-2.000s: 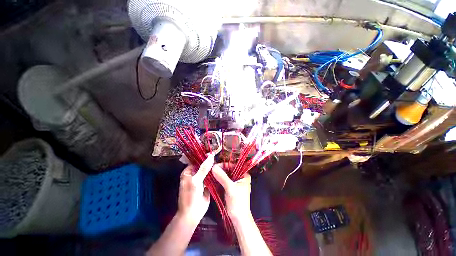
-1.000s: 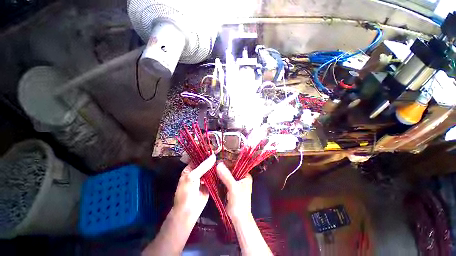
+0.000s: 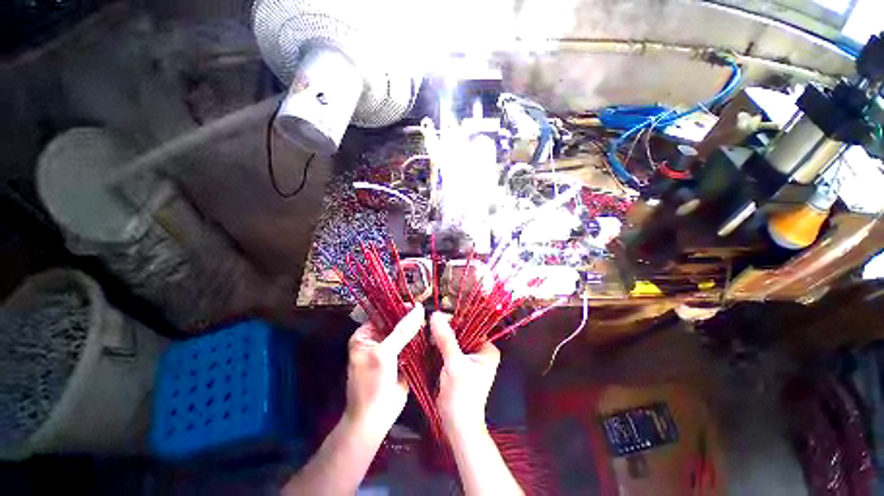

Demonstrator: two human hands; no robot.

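My left hand (image 3: 378, 373) is closed on a fanned bunch of red wires (image 3: 376, 281), with the thumb on top. My right hand (image 3: 465, 373) is closed on a second bunch of red wires (image 3: 482, 315), whose tips look pale in the glare. One single red wire (image 3: 435, 266) stands upright between the two bunches, in front of the machine; which hand holds it I cannot tell. The machine (image 3: 465, 184) at bench centre, just beyond my hands, is washed out by bright light. The lower wire lengths run down between my forearms.
Grey bits lie heaped on the bench's left (image 3: 354, 232). A fan (image 3: 315, 97) stands upper left. A blue perforated stool or crate (image 3: 225, 387) and a pale bucket (image 3: 92, 358) are lower left. A black and silver press (image 3: 800, 145) and orange knob (image 3: 797, 225) are at right.
The right-hand bunch is spread wider, with one wire sticking out to the right. A single wire now stands upright between the bunches. Both hands stay almost in place.
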